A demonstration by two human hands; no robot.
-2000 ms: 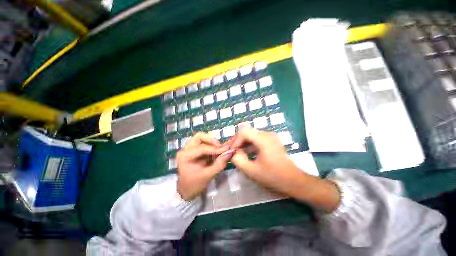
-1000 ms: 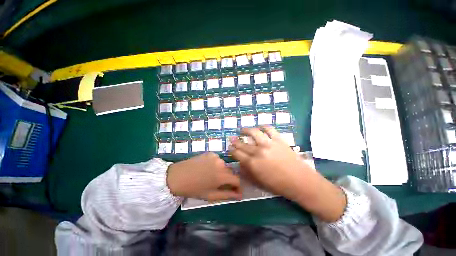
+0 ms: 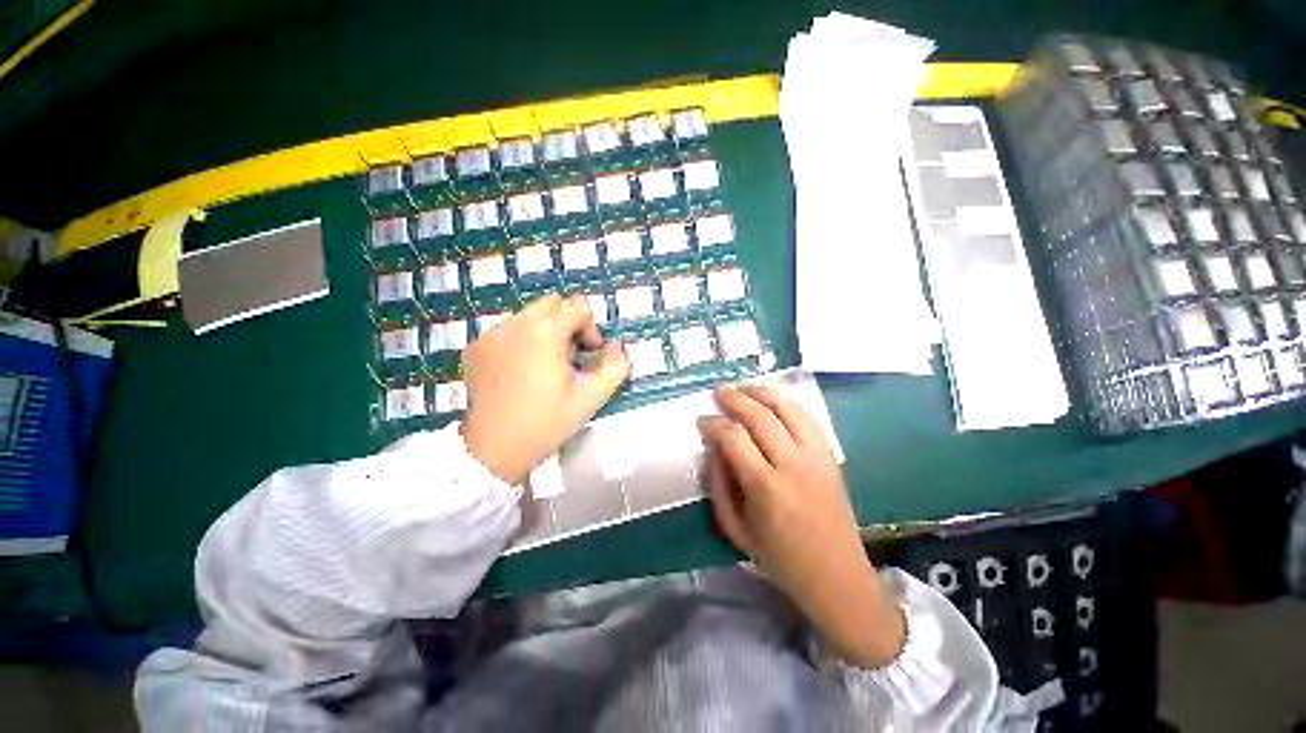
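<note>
The clear tray (image 3: 546, 229) lies flat in front of me, its rows of pockets filled with silver-white battery cells (image 3: 579, 255). My left hand (image 3: 542, 375) is over the tray's lower middle, thumb and fingers curled down at the cells; whether they grip one is hidden. The pad sheet (image 3: 589, 494), a white strip with grey-brown blocks and white gaps, lies below the tray. My right hand (image 3: 781, 480) rests on the sheet's right part, fingertips near its upper edge; I cannot tell if they hold anything.
The white liner pile (image 3: 864, 244) and another pad sheet (image 3: 1003, 329) lie right of the tray. The tray stack (image 3: 1182, 244) stands far right. A spare grey sheet (image 3: 255, 275), yellow tape piece (image 3: 162, 258) and blue box (image 3: 50, 430) are left. A black tray (image 3: 1038, 609) is below the bench edge.
My hands have moved apart: the left went up onto the tray, the right came down onto the pad sheet. The view has shifted right, showing more of the tray stack.
</note>
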